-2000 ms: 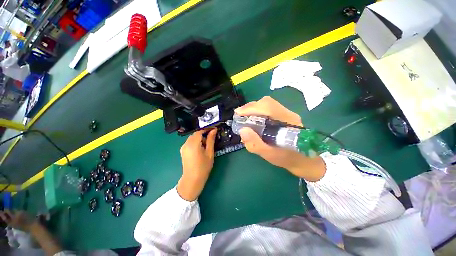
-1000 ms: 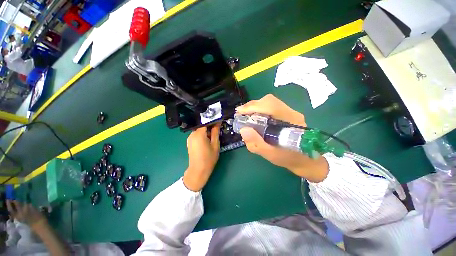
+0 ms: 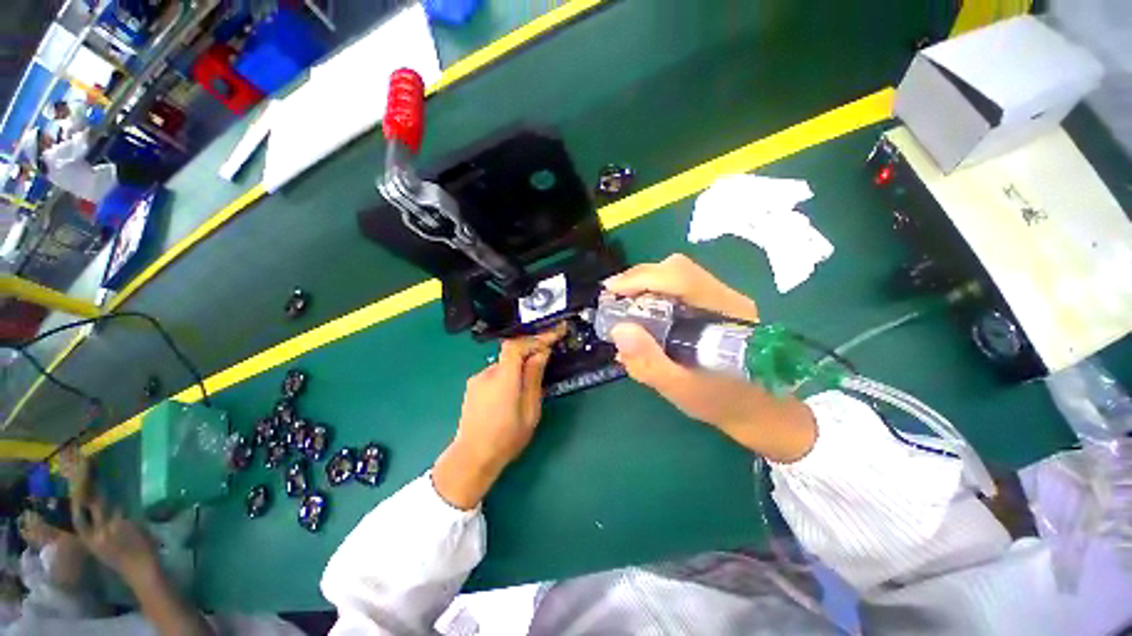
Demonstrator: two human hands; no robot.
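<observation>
A black fixture (image 3: pixel 497 199) with an upright back plate stands at the middle of the bench, its toggle clamp (image 3: pixel 428 214) topped by a red handle. A white patch (image 3: pixel 543 298) shows at its centre. My right hand (image 3: pixel 677 326) grips a clear-grey dispenser (image 3: pixel 695 340) with a green rear fitting and hose, its front at the fixture. My left hand (image 3: pixel 507 395) has its fingertips at the fixture's front, by a small black unit (image 3: pixel 577 336); whether they grip it is hidden. Several glossy black units (image 3: pixel 298 435) lie at the left.
A green box (image 3: pixel 174 457) stands left of the units. Crumpled white paper (image 3: pixel 763 224) lies right of the fixture. A black box with a red light, yellowish sheet (image 3: pixel 1043 249) and white carton (image 3: pixel 981 93) are at the right. Another person's hand (image 3: pixel 118 540) is at lower left.
The view has shifted, so the fixture sits lower and further right. Both hands stay at the fixture; my left fingers have shifted slightly. The other person's hand has moved.
</observation>
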